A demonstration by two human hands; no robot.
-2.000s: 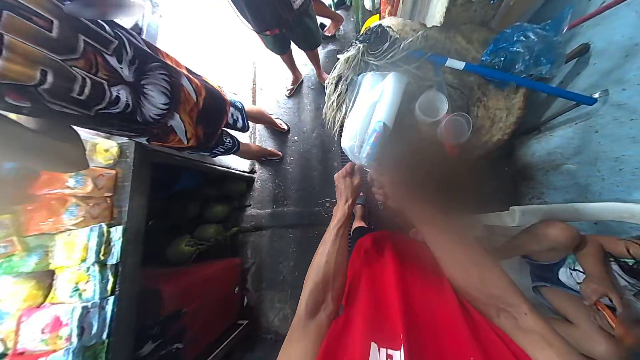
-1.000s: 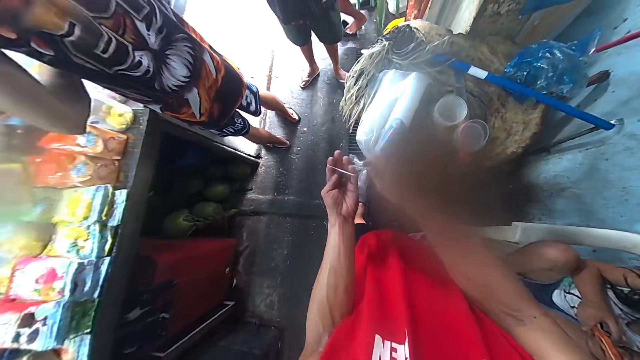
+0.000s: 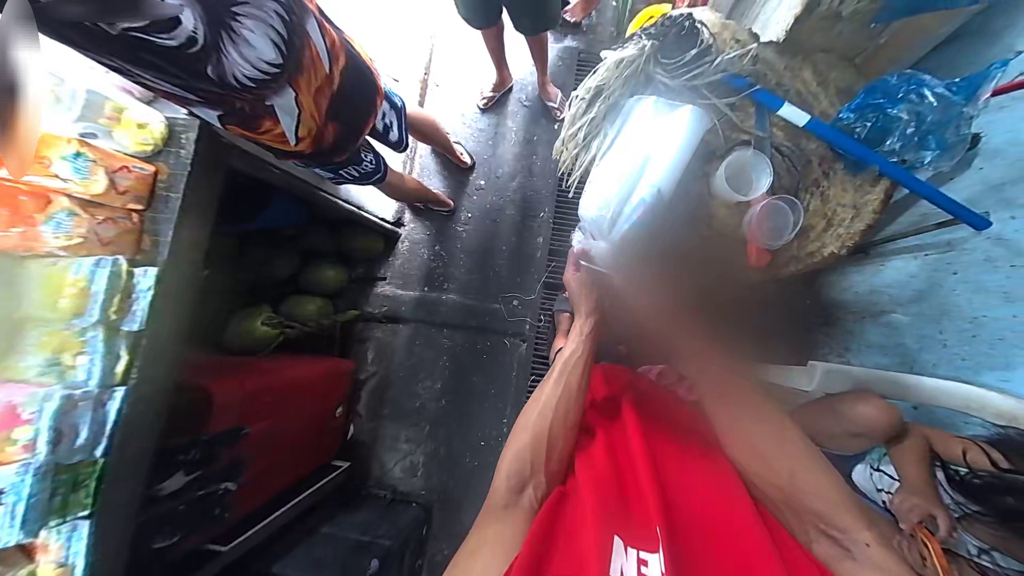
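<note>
My left hand [image 3: 582,286] is at the gathered lower end of a clear plastic bag [image 3: 640,172] with whitish contents, its fingers closed around a thin pale strand or stick. A dark blur hides my right hand; only that forearm shows, reaching up toward the bag. The bag lies against a large brown fibrous stump or block. Beside the bag on that block are a clear plastic cup [image 3: 742,174] and another clear cup [image 3: 774,222] with something red under it. A bundle of pale dry fibres [image 3: 596,112] lies behind the bag.
A blue pole [image 3: 872,156] crosses the block near a crumpled blue plastic bag [image 3: 908,120]. Packaged goods [image 3: 96,192] line the left counter, above green coconuts [image 3: 308,308] and a red box [image 3: 272,416]. People stand ahead; another sits at lower right. A drain grate [image 3: 565,216] runs along the floor.
My left hand was open with a thin stick across the palm a second ago; its fingers are now closed at the bag's gathered end.
</note>
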